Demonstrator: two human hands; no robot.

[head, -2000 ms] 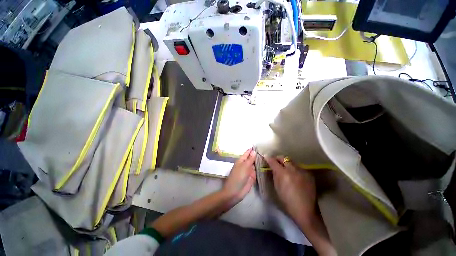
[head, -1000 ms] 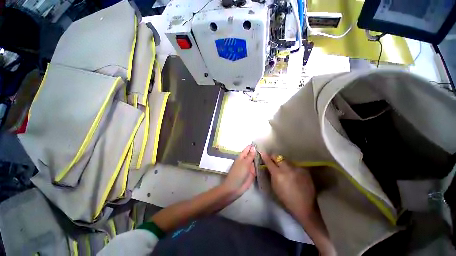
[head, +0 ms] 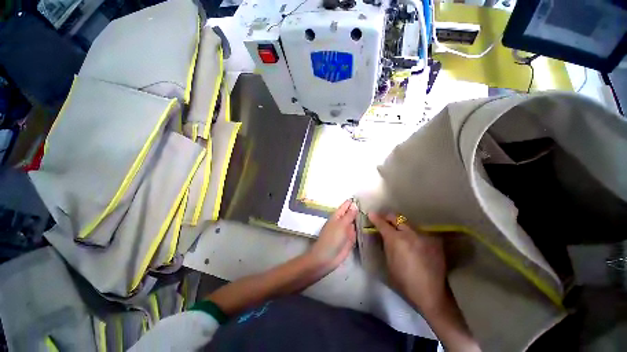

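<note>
A beige fabric workpiece [head: 426,151] with yellow binding tape [head: 505,256] lies at the right, curled into an open tube with a dark inside. My left hand [head: 337,237] pinches the workpiece's narrow left edge between thumb and fingers, below the sewing machine head. My right hand [head: 412,258], with a ring on one finger, holds the fabric just right of that edge, beside the yellow tape. The fingertips of both hands are close together. What lies between them is too small to tell.
The white sewing machine head [head: 330,65] stands at the top centre, over a bright white plate [head: 340,165] with a yellow-edged frame. Stacked beige pieces [head: 113,130] with yellow edges lie at the left. A dark control screen [head: 567,31] is at the top right.
The whole view has shifted slightly, so the machine and stack appear farther right. Both hands keep nearly the same hold on the fabric edge.
</note>
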